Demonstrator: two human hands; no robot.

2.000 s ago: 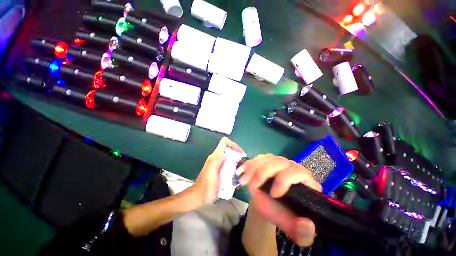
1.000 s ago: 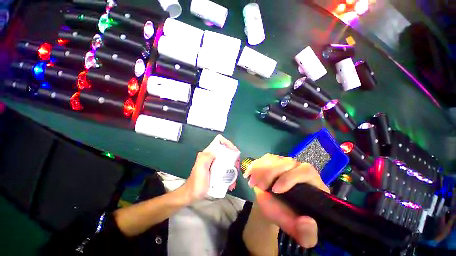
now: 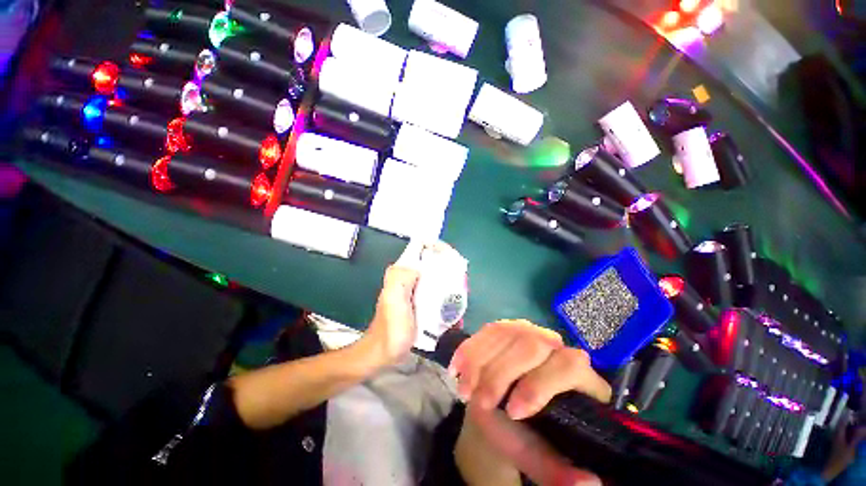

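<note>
My left hand holds a white light unit upright above my lap, with a round grey disc on its side facing me. My right hand grips the black electric screwdriver, whose body runs off to the lower right. The screwdriver's dark front end touches or nearly touches the lower part of the white unit. The bit cannot be made out.
The blue screw box with small grey screws is right of my hands. A tray of black units with coloured lit ends is at the left, beside several white units. Black units stand in rows at the right.
The screwdriver's tip has moved from the upper right side of the white unit down to its lower end. The unit is raised and turned slightly. The whole view has shifted a little.
</note>
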